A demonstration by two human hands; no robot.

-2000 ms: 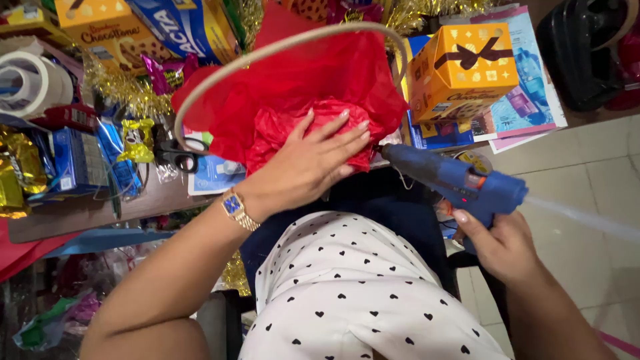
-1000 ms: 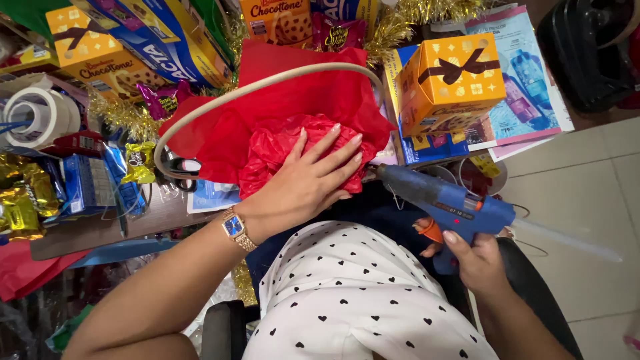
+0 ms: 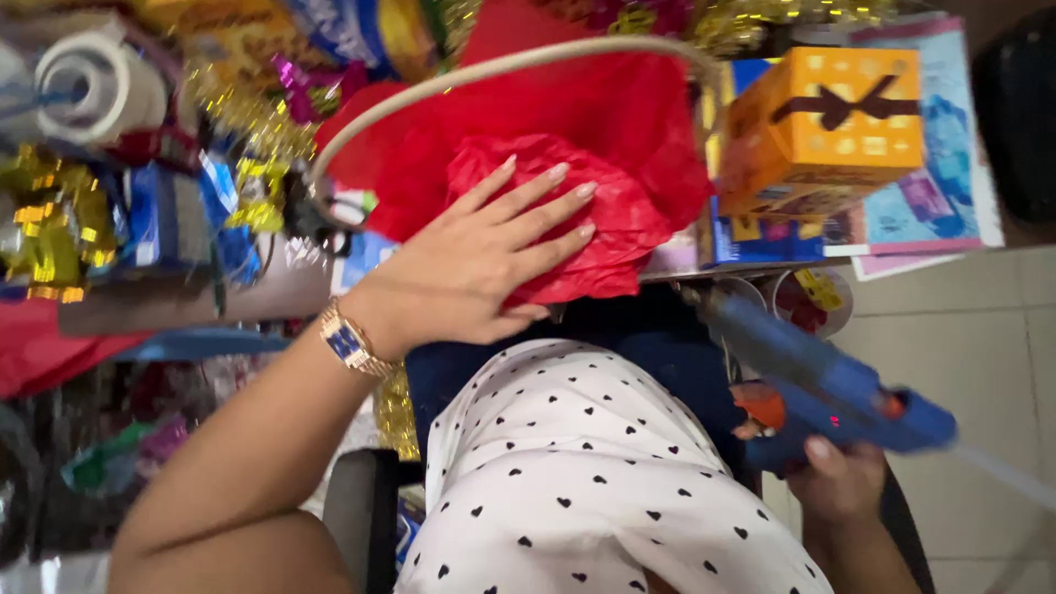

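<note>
Crumpled red tissue paper (image 3: 615, 219) lies at the near side of a basket whose pale round handle (image 3: 495, 70) arches over more red paper. My left hand (image 3: 487, 247) rests on the crumpled paper, palm down, fingers spread, with a gold watch at the wrist. At the right, my right hand (image 3: 833, 470) holds a blue hot glue gun (image 3: 817, 379) by its grip, a clear glue stick coming out of its rear. The gun's nozzle points up and left, below the table edge and apart from the paper. The basket's body is hidden by the paper.
An orange gift box with a printed bow (image 3: 858, 107) stands right of the basket on flat printed packages. Tape rolls (image 3: 99, 87), gold tinsel (image 3: 256, 115) and several snack packets crowd the left. Round containers (image 3: 813, 301) sit beyond the glue gun. A chair armrest (image 3: 359, 511) is at my left.
Over these frames, the glue gun's nozzle has moved away from the red paper, down and to the right. My left hand stays on the crumpled paper.
</note>
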